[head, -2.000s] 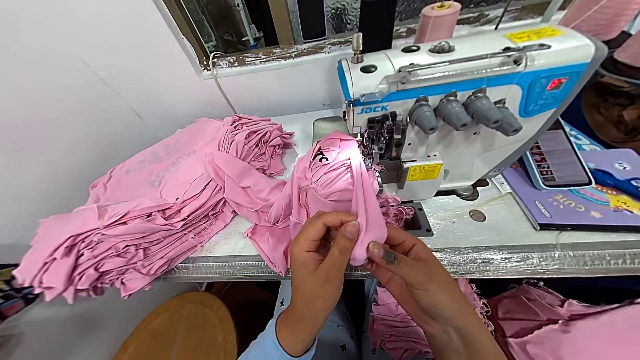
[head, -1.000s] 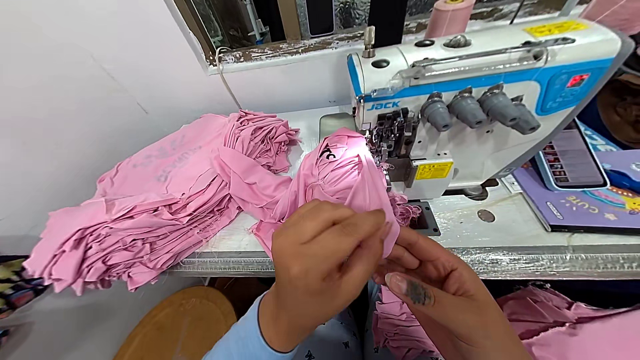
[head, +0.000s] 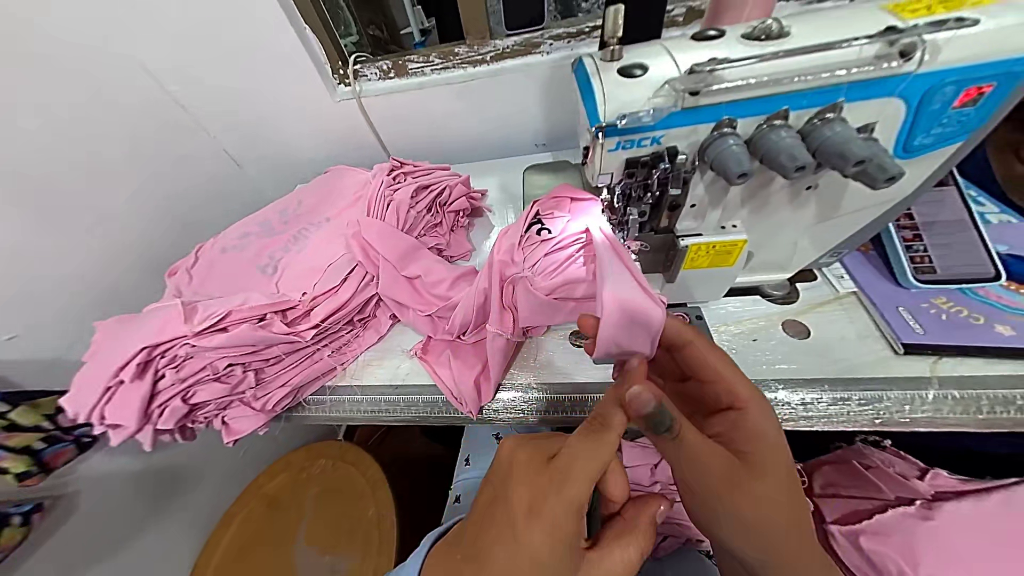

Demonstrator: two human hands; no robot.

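A pink knit garment (head: 552, 272) with black print lies bunched at the needle area of a white and blue Jack overlock machine (head: 768, 144). Its folded band (head: 628, 308) stretches from under the presser area towards me. My right hand (head: 704, 424) holds the near end of this band, fingers behind it, a dark smudge on the thumb. The index finger of my left hand (head: 552, 496) touches the band's lower edge beside the right thumb. A slim dark object (head: 594, 516), too hidden to name, is held in my left hand's curled fingers.
A pile of pink garments (head: 264, 296) lies left of the machine, overhanging the table edge (head: 880, 408). At the right, a phone (head: 944, 240) rests on a purple notebook (head: 888, 300). More pink fabric (head: 920, 520) and a round brown stool top (head: 308, 512) are below.
My left hand has come down from in front of the garment to below the band's end. Two seconds ago both hands pinched the band. The view has shifted slightly.
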